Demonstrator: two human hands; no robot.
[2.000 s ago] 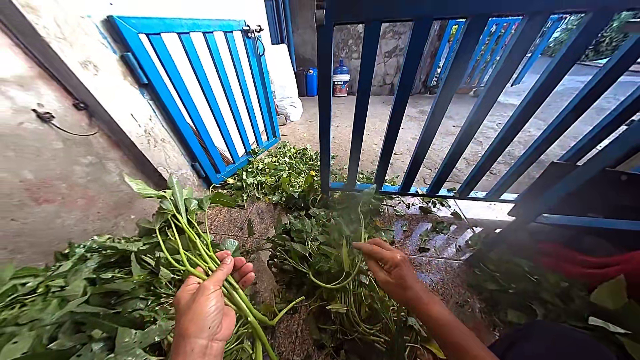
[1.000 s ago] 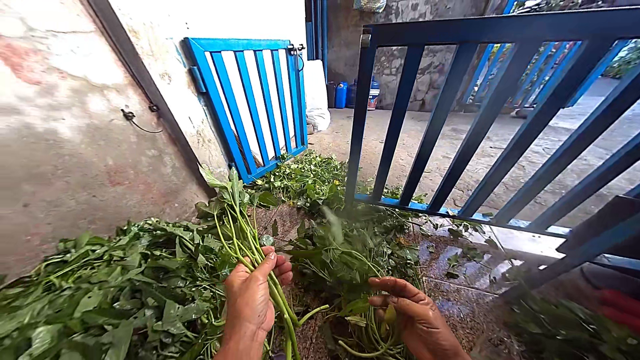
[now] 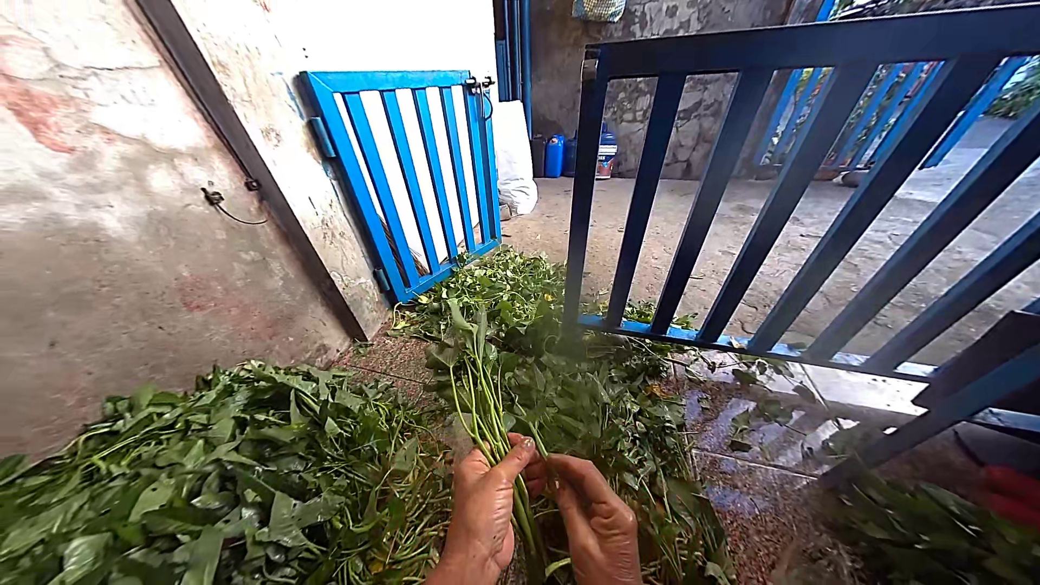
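A bunch of long green leafy stems (image 3: 487, 406) stands in the grip of my left hand (image 3: 485, 508), leaves upward, cut ends hanging below the fist. Close against it on the right is my right hand (image 3: 591, 516), its thumb and fingers pinched on a thin green stem (image 3: 542, 443) that rises beside the bunch. Behind and under both hands lies a loose heap of leafy stems (image 3: 626, 431). A larger pile of the same greens (image 3: 268, 479) fills the lower left.
An open blue slatted gate (image 3: 406, 187) stands by the left wall (image 3: 122, 244). A darker blue gate (image 3: 780, 203) crosses the right side above the wet tiled floor (image 3: 756, 463). More greens (image 3: 934, 520) lie at lower right; containers (image 3: 555, 156) stand far back.
My right hand has come in from the right to meet my left hand at the bunch; before, the two were apart. My left hand has kept its hold on the stems.
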